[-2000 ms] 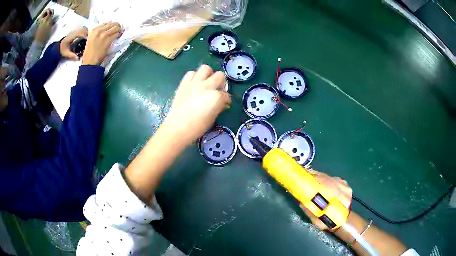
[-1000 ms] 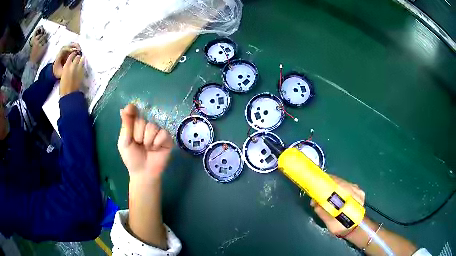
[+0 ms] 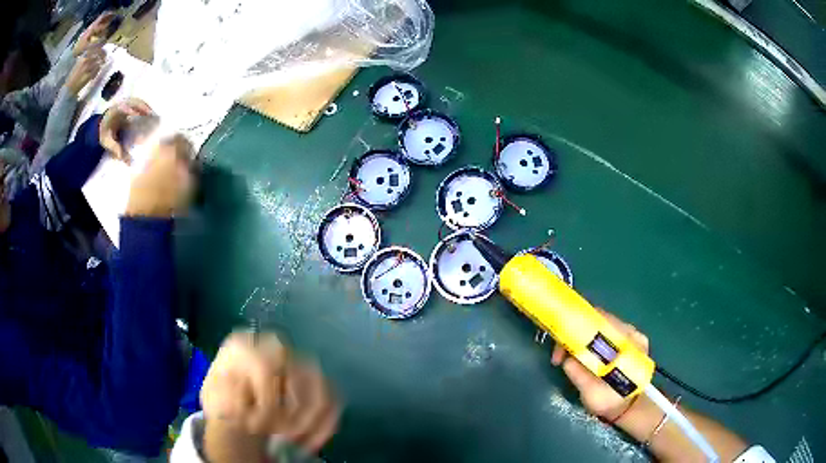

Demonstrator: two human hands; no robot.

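Note:
My right hand point(image 3: 602, 366) is closed around the yellow hot glue gun point(image 3: 561, 312). The gun's black nozzle points up and left, over the upper rim of a round housing point(image 3: 464, 269). A second housing point(image 3: 396, 283) is just left of it, and another point(image 3: 554, 265) is partly hidden behind the gun. Several more housings, such as this one point(image 3: 470, 199), lie face up with pale discs, some with red leads sticking out. My left hand point(image 3: 267, 393) is low at the left, away from the housings. It is blurred and its fingers look curled; whether it holds anything cannot be seen.
A crumpled clear plastic bag point(image 3: 299, 36) and a tan flat piece point(image 3: 303, 98) lie at the upper left. A person's blue sleeve point(image 3: 136, 298) and blurred hands are at the left over a white sheet point(image 3: 101, 185). A black cord point(image 3: 725, 398) runs right across the green table.
My left hand has moved from above the middle housings down to the lower left, uncovering two housings. The gun stays over the same housing, its nozzle now nearer the upper rim.

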